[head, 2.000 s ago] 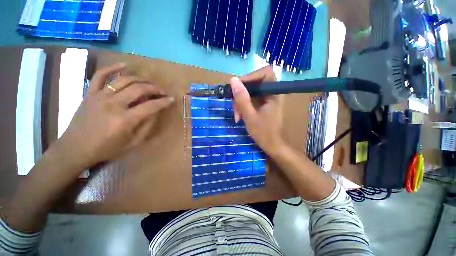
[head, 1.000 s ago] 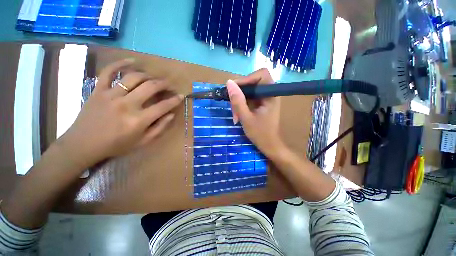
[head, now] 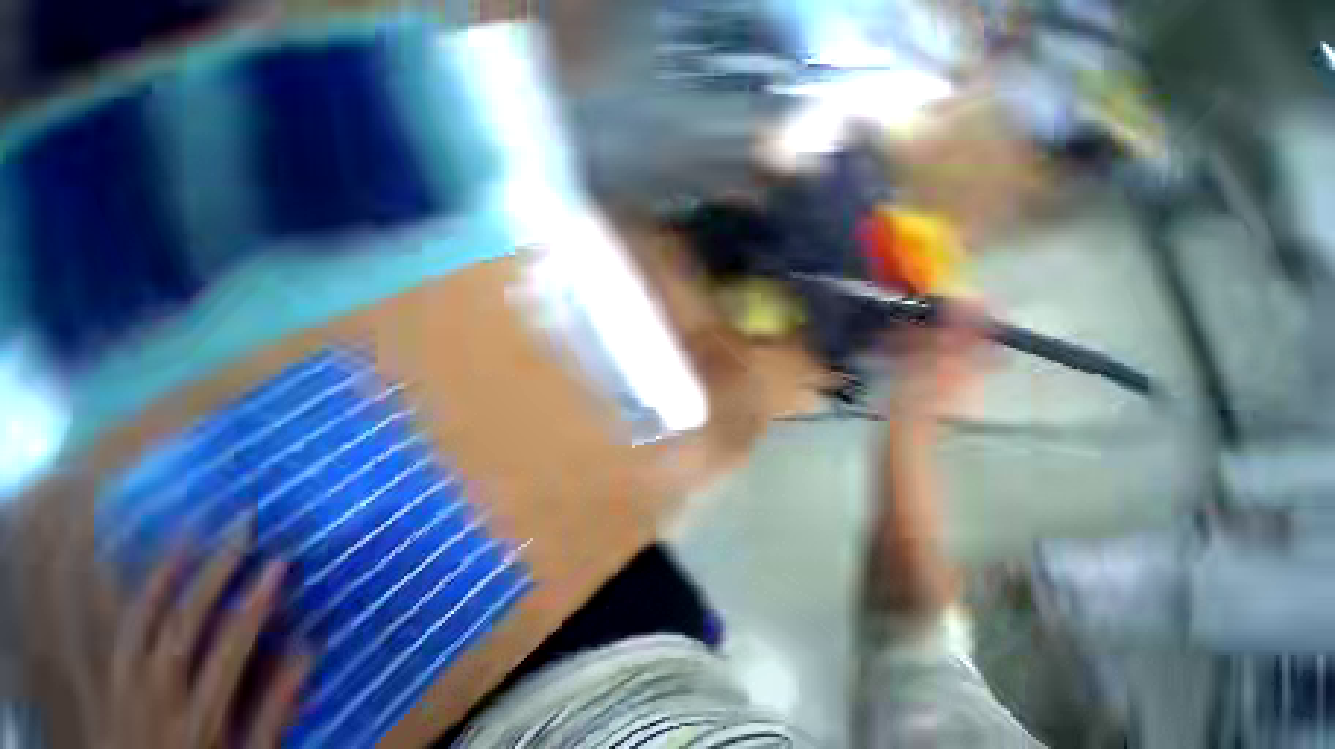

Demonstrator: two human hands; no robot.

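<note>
The frame is blurred. The bright blue solar cell sheet (head: 388, 542) with pale parallel lines lies tilted on the brown bench at the lower left. My left hand (head: 198, 651) is at the sheet's lower left part, fingers spread, over or touching it; contact is hard to tell. My right hand (head: 937, 359) holds the dark soldering iron (head: 1076, 356) at the right, its tip end pointing left, near the dark holder with its yellow pad (head: 764, 310). Whether the tip touches anything is not clear.
Dark navy cell stacks (head: 344, 132) lie on the blue-green mat (head: 220, 285) at the upper left. White strips (head: 622, 322) lie along the bench's right side. Red and yellow handles (head: 915, 249) show beside the dark holder. A cable runs right of my right hand.
The view has swung right. My right hand has carried the iron away from the sheet's upper left edge to the holder area. My left hand has moved from beside the sheet onto or over it.
</note>
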